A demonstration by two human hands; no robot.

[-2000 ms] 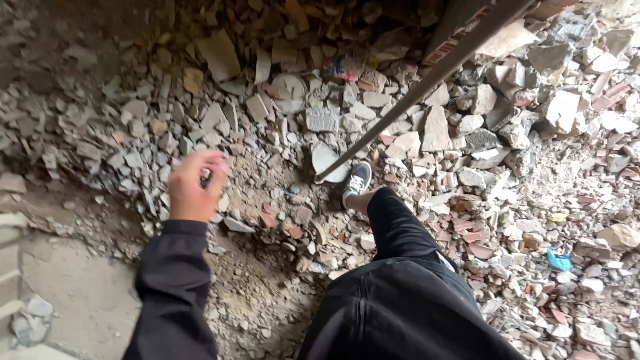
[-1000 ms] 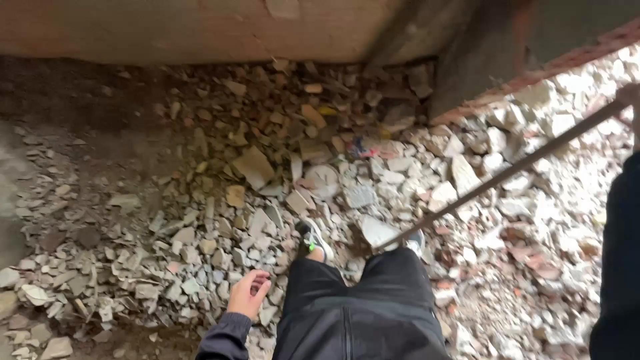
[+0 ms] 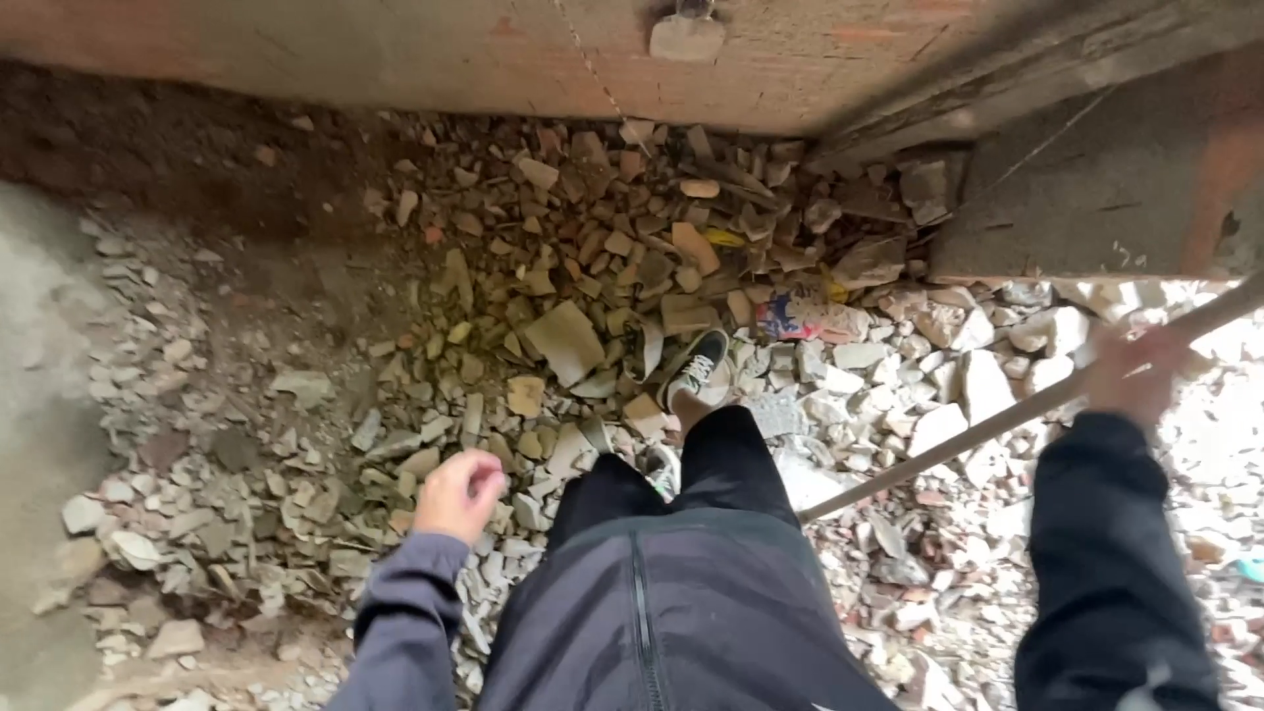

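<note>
A long wooden pole or handle [image 3: 968, 439] slants from the right edge down toward my legs, and my right hand [image 3: 1138, 370], somewhat blurred, is closed around its upper part. Its lower end is by my leg, partly hidden by my clothes. To the left, my left hand [image 3: 461, 497] hangs in front of my body with fingers curled and holds nothing that I can see. Under both hands lies rubble [image 3: 553, 425] of broken stone, tile and brick. One sneaker [image 3: 699, 363] of mine stands on it; the other is mostly hidden behind my trouser leg.
A rough wall [image 3: 444, 59] runs across the top, meeting a concrete beam or ledge [image 3: 1096, 178] at the right. A crumpled printed bag [image 3: 805, 314] lies among the debris, near a broken flat slab [image 3: 565, 343]. At the left is a pale concrete surface [image 3: 35, 395].
The view has shifted toward the wall. My right hand on the pole now shows, and one foot has moved forward on the rubble. My left hand remains free.
</note>
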